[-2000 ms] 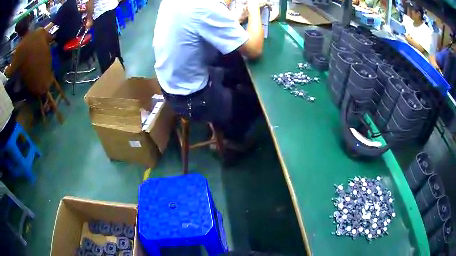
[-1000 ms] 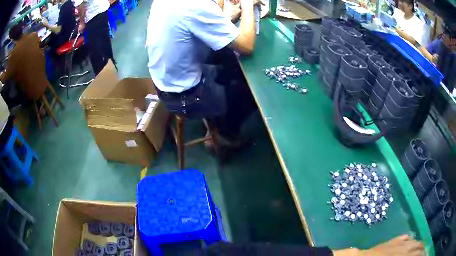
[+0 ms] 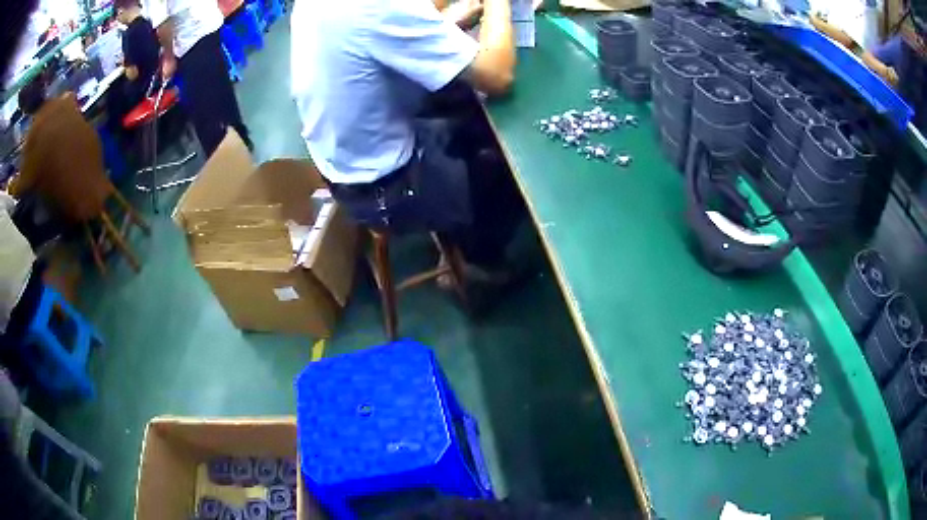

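Neither of my hands shows; only a dark blurred edge, perhaps a sleeve, lies at the bottom of the picture. A pile of small grey-and-white fittings (image 3: 750, 380) lies on the green bench (image 3: 620, 305) nearest in front of me. A corner of white cloth (image 3: 744, 512) shows at the bottom edge. A dark handled part (image 3: 734, 244) with white inside sits beyond the pile against the raised green edge. A smaller scatter of fittings (image 3: 586, 126) lies farther along.
Stacked dark housings (image 3: 720, 112) stand behind the green ledge, more at right (image 3: 894, 323). A blue stool (image 3: 378, 416), an open box of housings (image 3: 168, 457) and a larger cardboard box (image 3: 264, 259) stand on the floor. A seated person (image 3: 376, 91) is at the bench.
The forearm and hand seen at the bottom right one second ago are out of the picture. The view has shifted slightly, and the white cloth corner now shows.
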